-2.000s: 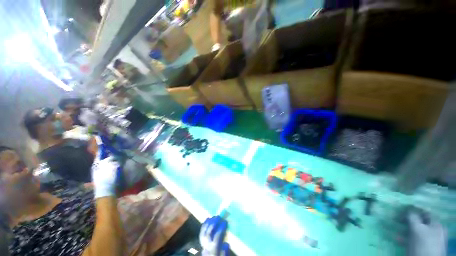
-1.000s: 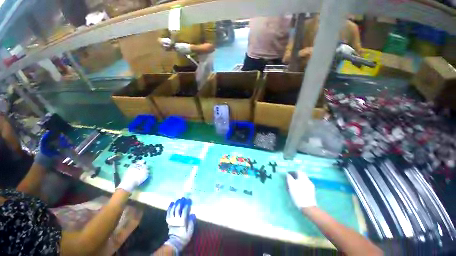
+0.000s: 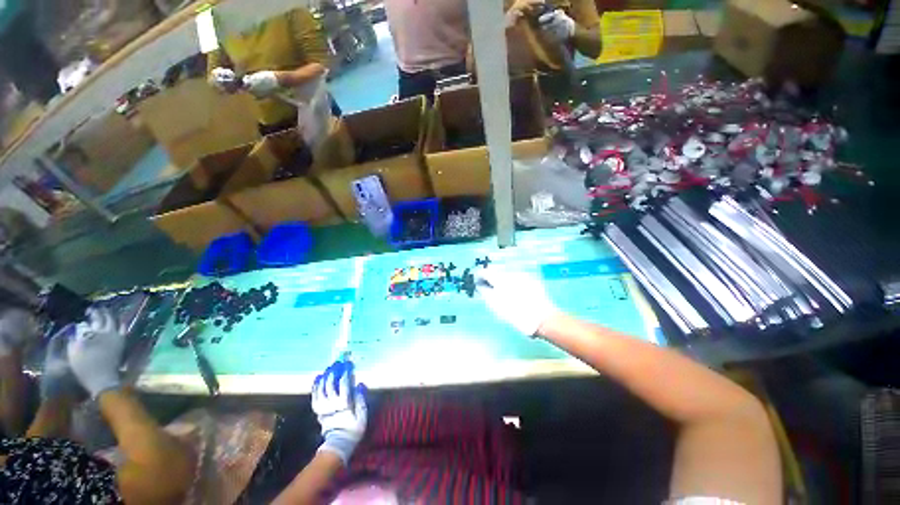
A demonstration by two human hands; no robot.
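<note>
My right hand (image 3: 515,301), in a white glove, reaches over the turquoise board (image 3: 474,345); its fingertips are at the black branched clips (image 3: 467,279), and glare hides whether it grips one. My left hand (image 3: 338,402), in a white glove with blue fingertips, rests at the board's front edge with fingers apart; I see nothing in it. Small coloured parts (image 3: 416,281), yellow, red and blue, lie left of the clips. A few small dark blocks (image 3: 422,321) lie in a row nearer the front edge.
Silver profiles (image 3: 725,258) are stacked at right, below a heap of red-leaded discs (image 3: 681,148). A grey post (image 3: 496,128) stands behind the board. Blue bins (image 3: 412,223) and cardboard boxes (image 3: 375,187) line the back. At left are black parts (image 3: 222,306), a hammer (image 3: 204,367) and a neighbour's gloved hands (image 3: 97,350).
The view has swung right. My right hand has moved left to the black clips. My left hand stays by the front edge. The neighbour's hand has left the black pile.
</note>
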